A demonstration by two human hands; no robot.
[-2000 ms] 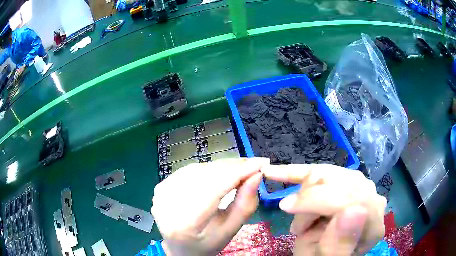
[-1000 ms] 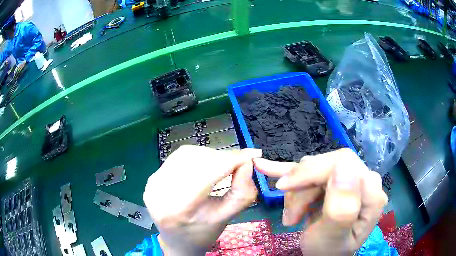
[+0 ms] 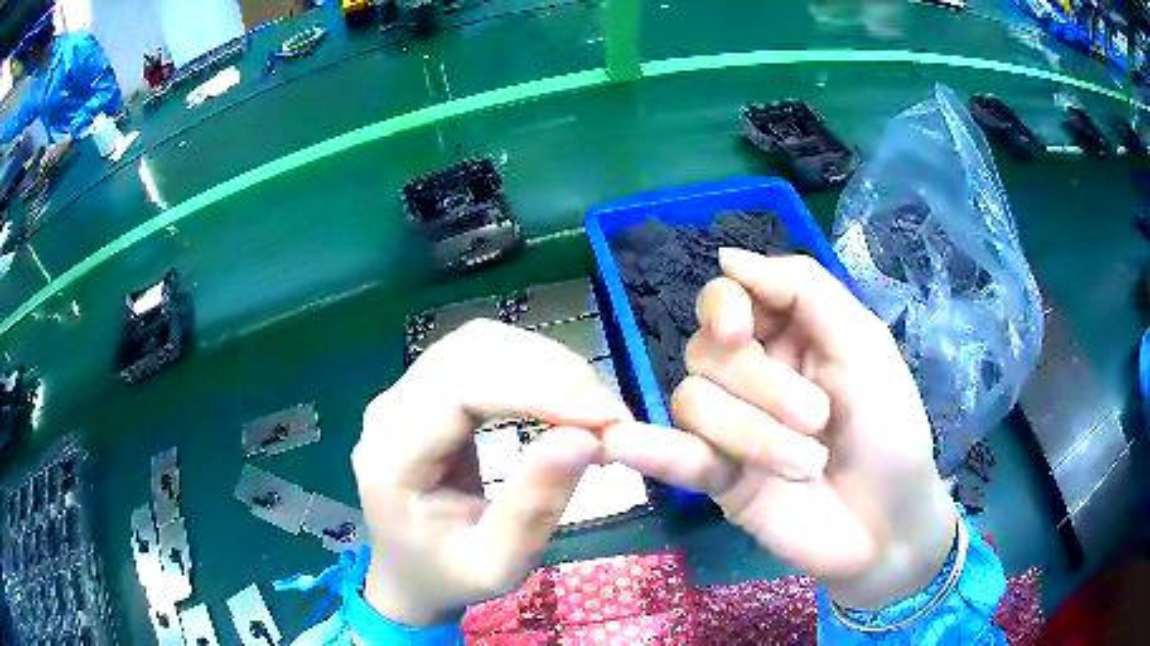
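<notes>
My left hand is bare, with thumb and index fingertip pressed together; whether a thin piece is between them cannot be told. My right hand is bare, turned up with curled fingers, over the blue bin. Its lowest finger touches my left fingertips. No held piece shows in it. The bin holds a heap of thin black pads, partly hidden by my right hand. The sheet of silver panel plates lies left of the bin, partly behind my left hand.
Loose silver plates lie at left, near a clear blister tray. Black housings lie beyond. A clear bag and dark flat plates are right. Red bubble wrap is nearest. A person in blue sits far left.
My right hand has turned and risen, its upper fingertips now away from my left fingertips. My left hand stays pinched, slightly lower. The black housings beyond have shifted right in view.
</notes>
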